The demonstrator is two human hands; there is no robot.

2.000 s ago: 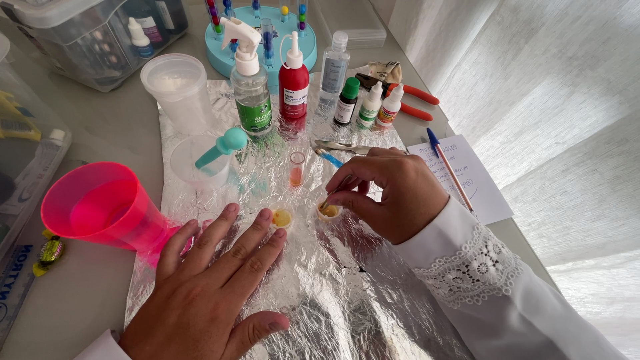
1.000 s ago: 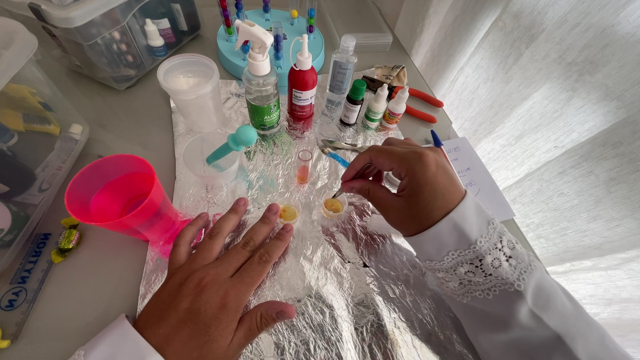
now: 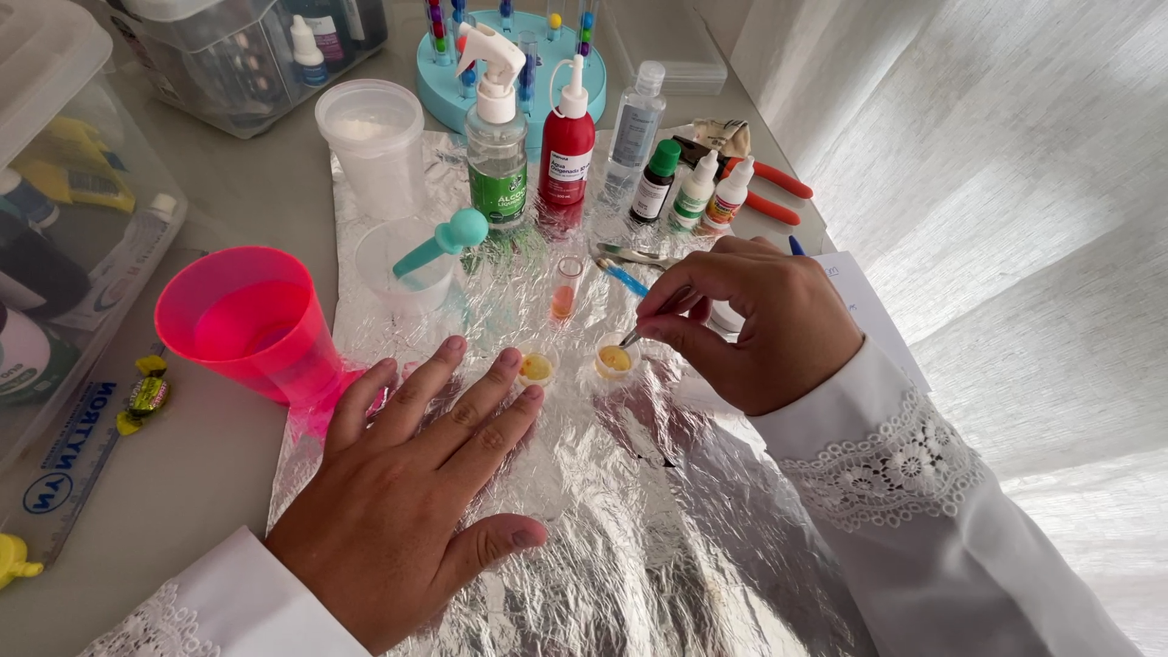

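My right hand pinches a thin metal tool, its tip in a small clear cup with yellow content. Which kind of tool it is cannot be told, as my fingers hide most of it. Spread flat on the crumpled aluminium foil, my left hand holds nothing; its fingertips lie by a second small cup with yellow content. Behind the two cups stands a small clear tube with orange liquid. A blue-handled stick lies just beyond my right fingers.
A pink cup stands at left, near a clear cup holding a teal dropper. Further back are a spray bottle, a red bottle, several small bottles and orange-handled pliers. Paper lies right, plastic bins at left.
My right hand has the metal tool's tip at the right small cup, where its fingers were two seconds ago. My left hand stays flat on the foil. The view has shifted slightly.
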